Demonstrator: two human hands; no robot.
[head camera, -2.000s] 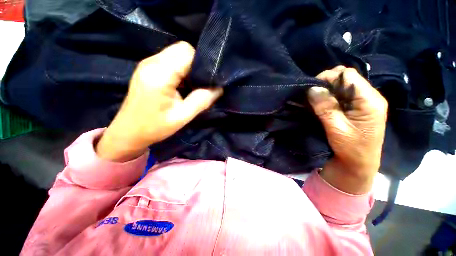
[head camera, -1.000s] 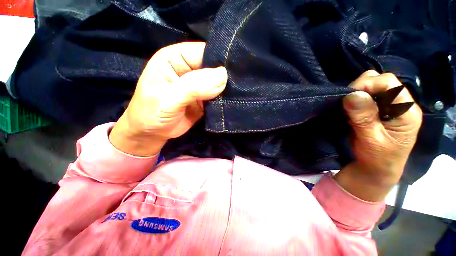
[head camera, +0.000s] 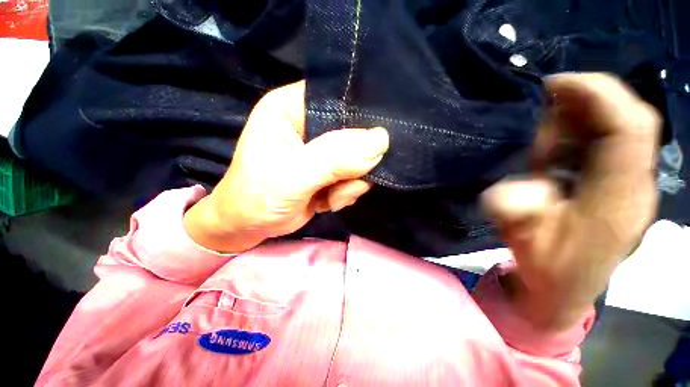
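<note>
The dark denim jacket (head camera: 189, 128) lies heaped in front of me. My left hand (head camera: 303, 170) pinches a doubled, topstitched edge (head camera: 446, 155) between thumb and fingers, where a lengthwise tan stitch line crosses the edge stitching. My right hand (head camera: 586, 178) is motion-blurred, off the edge's right end, with thumb and fingers apart. A dark blur lies between its fingers; whether it is the thread snips cannot be told. Round metal buttons (head camera: 508, 32) show on the jacket at the upper right.
A white table (head camera: 651, 272) shows at the right and far left. Red material (head camera: 23, 19) is at the upper left corner. A green plastic crate (head camera: 26, 189) is below the table edge at left. Clear plastic-like scraps (head camera: 669, 170) lie at the right.
My right hand has let go of the edge, and the dark blades seen in it are no longer distinct. My left hand has moved slightly right and down, still gripping the denim.
</note>
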